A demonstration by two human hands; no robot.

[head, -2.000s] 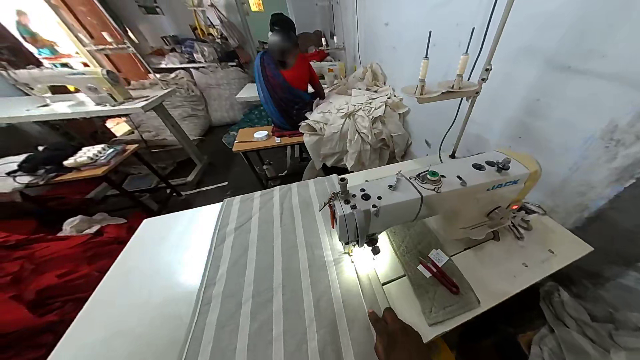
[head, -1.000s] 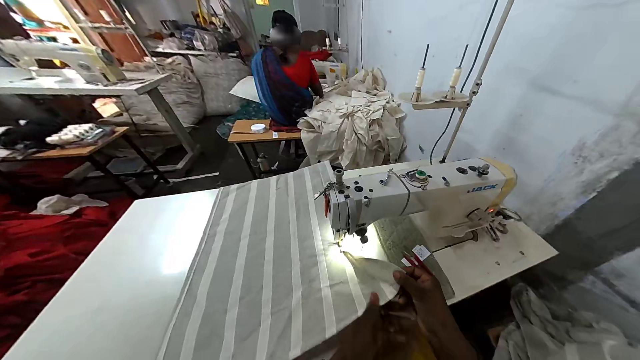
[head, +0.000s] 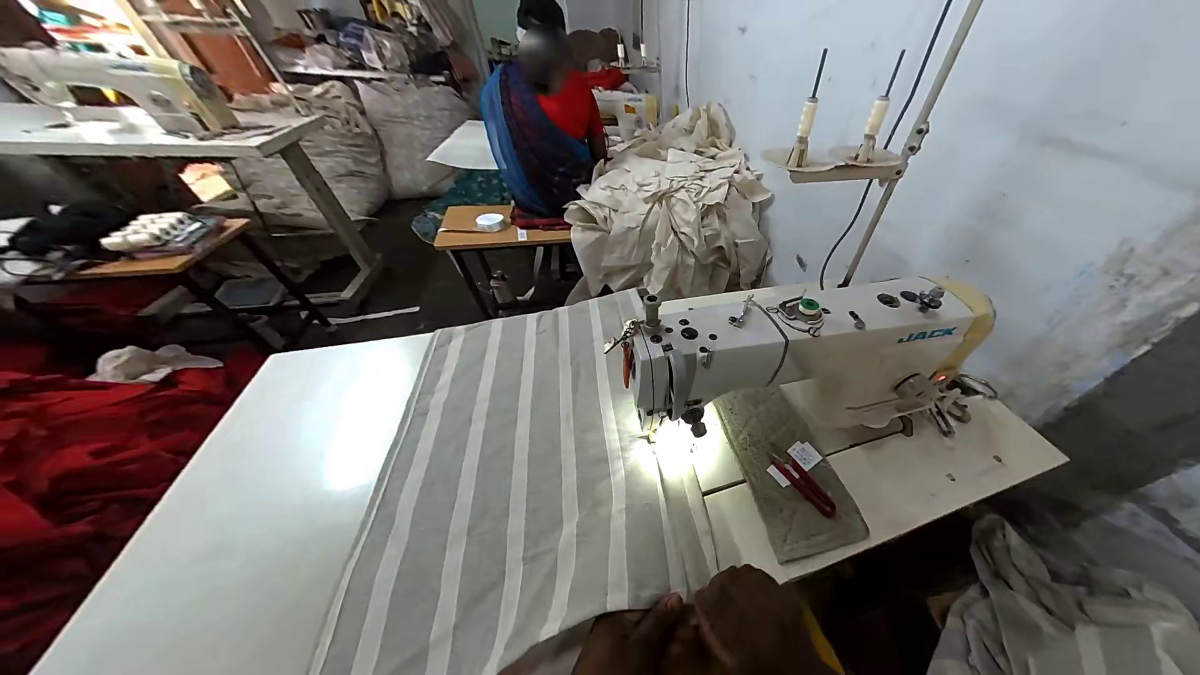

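Note:
A grey fabric with white stripes (head: 516, 450) lies over the white sewing table, its right edge running under the lit needle area of a Jack sewing machine (head: 806, 347). At the bottom of the view, my left hand (head: 633, 637) and my right hand (head: 750, 619) are side by side at the near right edge of the fabric, both closed on it. Their fingertips are partly hidden. Right of the needle, red-handled thread snips (head: 806, 486) and small white labels (head: 803, 456) rest on a grey-green pad (head: 797, 525).
A thread stand (head: 834, 169) with two cones rises behind the machine, beside the wall. A person (head: 544, 122) sits beyond, next to heaped cream cloth (head: 675, 206). Red cloth (head: 103, 450) lies at left. More striped cloth (head: 1050, 600) hangs at lower right.
Two seconds ago one hand showed at the fabric's right edge; now both do. Since one second ago the hands have moved down toward me, and the lifted fabric edge lies flatter beside the needle.

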